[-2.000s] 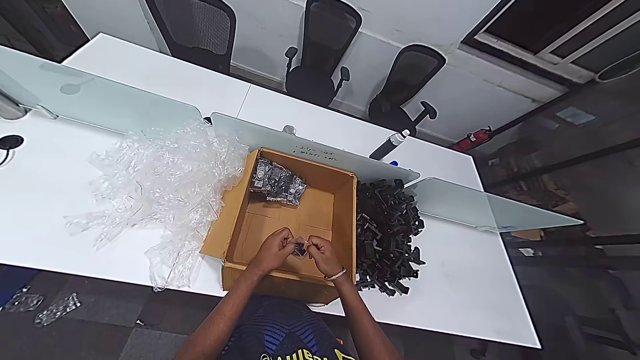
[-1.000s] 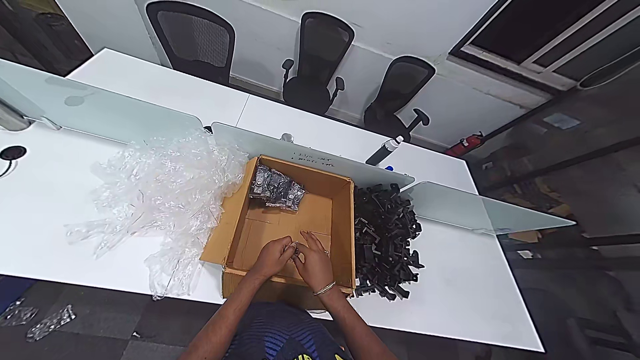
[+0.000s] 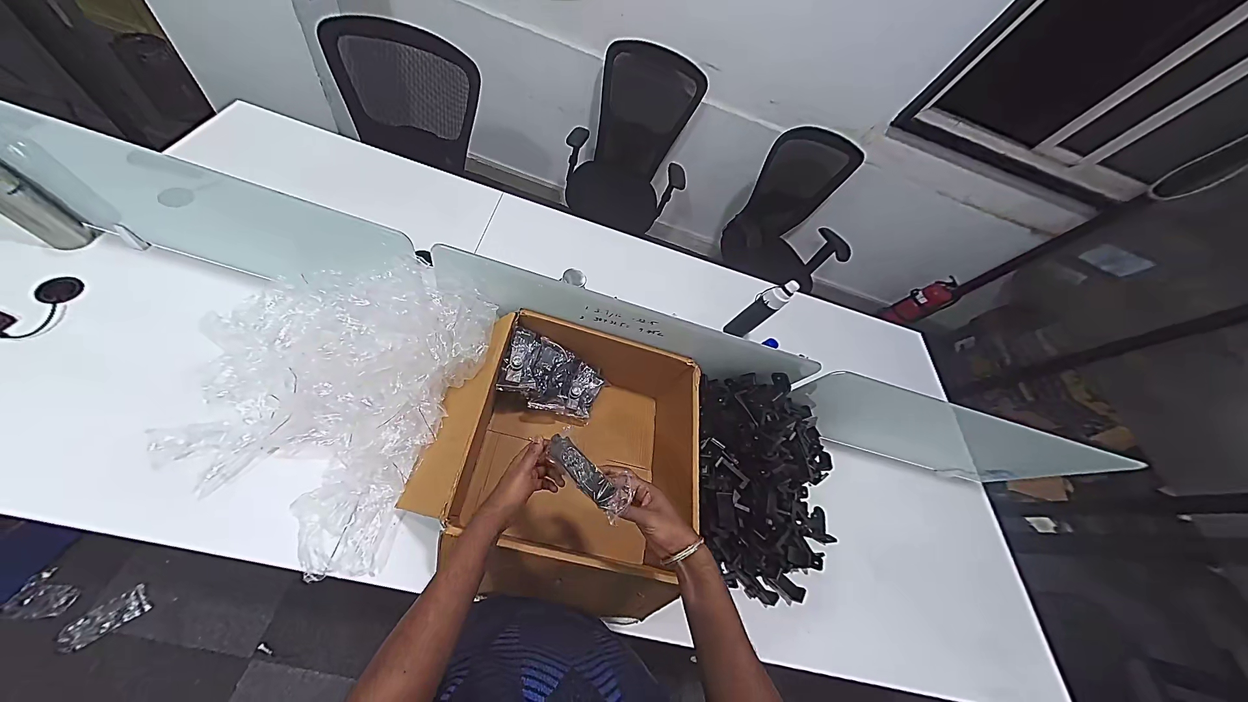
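Observation:
My right hand (image 3: 655,517) grips the lower right end of a dark part in a clear plastic bag (image 3: 583,473), over the near half of an open cardboard box (image 3: 473,429). Close by the part's upper left end is my left hand (image 3: 527,478), fingers curled; whether it touches the bag is unclear. Several bagged dark parts (image 3: 551,375) lie in the box's far left corner. A heap of crumpled clear plastic bags (image 3: 341,361) spreads left of the box. Black plastic parts (image 3: 765,478) are piled against its right side.
Frosted glass dividers (image 3: 624,317) stand behind the box. Beyond them are a dark bottle with a white cap (image 3: 762,308) and mesh-backed office chairs (image 3: 634,127). A metal flask (image 3: 44,210) lies at far left. Bagged items (image 3: 102,619) lie on the floor.
My hands were close together over the box; now they are apart, and the bagged dark part shows plainly in my right hand.

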